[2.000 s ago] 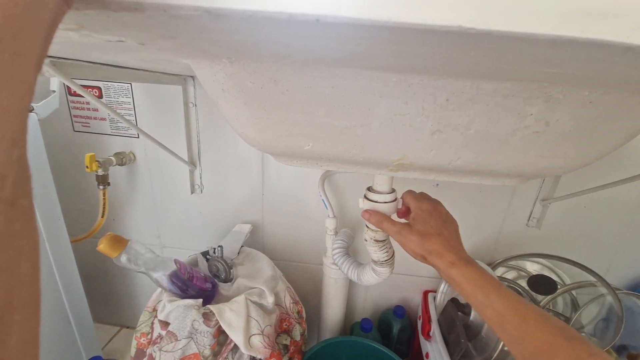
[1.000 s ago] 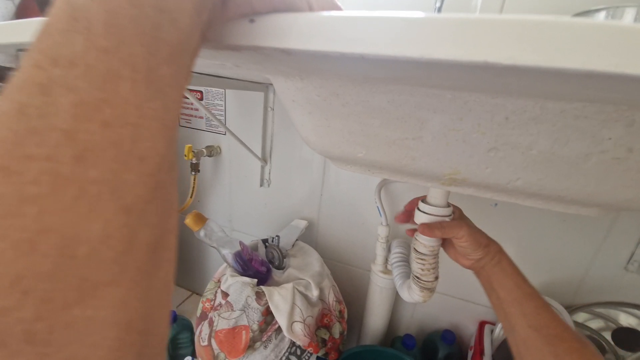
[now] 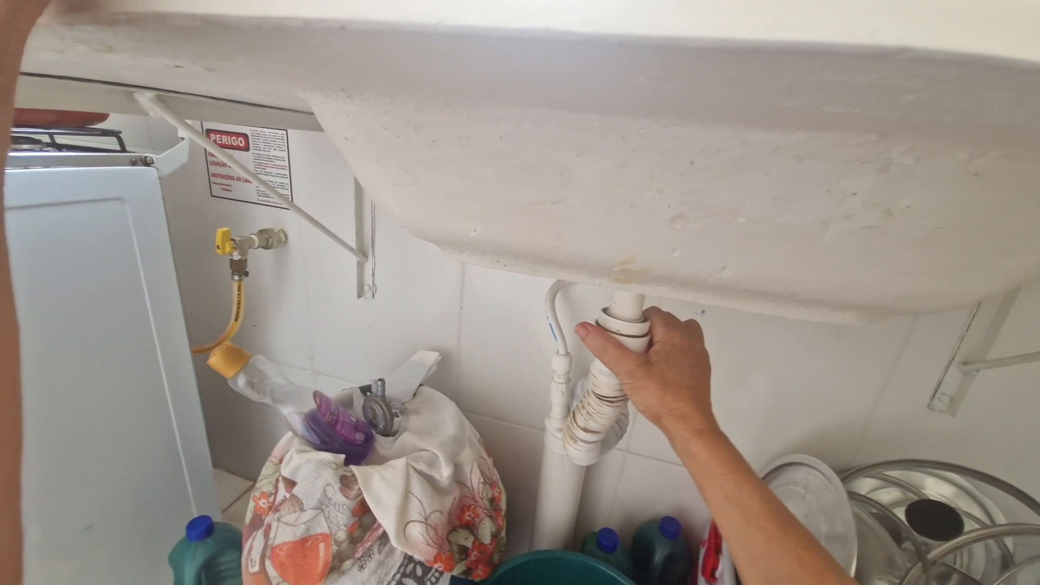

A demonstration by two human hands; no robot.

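Under the pale sink basin [image 3: 650,179], my right hand [image 3: 662,366] grips the white collar [image 3: 624,323] at the top of a corrugated drain hose, its thumb across the front. A short white tailpiece [image 3: 627,305] comes down from the basin into this collar. The stained flexible hose [image 3: 597,414] bends below my fingers, beside a thick upright white pipe [image 3: 559,487]. A thin white tube [image 3: 554,313] curves down to a fitting on that pipe. Of my left side only the arm shows, at the left edge; the hand is not clearly visible.
A white stove [image 3: 97,366] stands left, near a yellow-handled gas valve [image 3: 244,242]. A floral cloth cover [image 3: 374,504] carries a plastic bottle [image 3: 284,390] and a regulator [image 3: 380,410]. Below are a green basin [image 3: 561,566] and blue-capped bottles [image 3: 670,543]; pot lids [image 3: 934,520] lie right. Metal brackets [image 3: 364,244] hold the sink.
The view has swung back left since one second ago. My left arm, large in front then, now shows only at the left edge. My right hand stays at the collar, its thumb now in front.
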